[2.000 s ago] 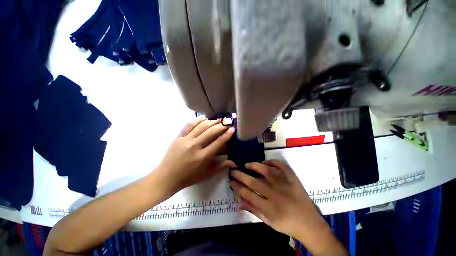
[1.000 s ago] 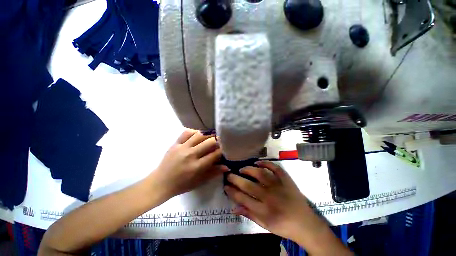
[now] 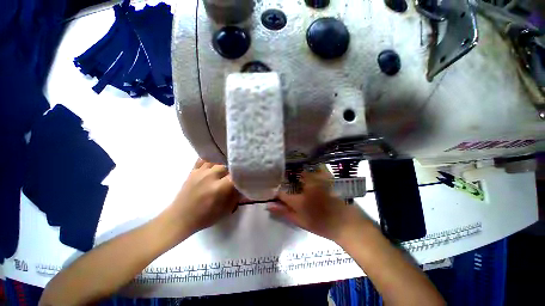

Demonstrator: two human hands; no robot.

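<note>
My left hand [image 3: 209,194] is at the left of the needle area, its fingertips partly hidden by the machine head. My right hand [image 3: 312,200] is to its right, with its fingers bent inward under the head and thread dial. A thin dark line [image 3: 258,202] shows between the hands; I cannot tell whether it is fabric or the bed's outline. The needle, the presser foot and any piece in my fingers are hidden. The cream machine head [image 3: 299,113] covers the view above the hands.
A dark stack of cut pieces [image 3: 66,173] lies at the left. A fanned navy bundle [image 3: 134,54] is at the upper left, and large navy cloth [image 3: 15,89] at the far left. A smartphone [image 3: 398,200] and yellow-green snips [image 3: 468,186] lie right. A ruler scale [image 3: 209,269] runs along the front edge.
The view has shifted, showing more of the machine head's top. My right hand has moved up under the head. The dark piece seen between my hands and the red bar are now out of sight.
</note>
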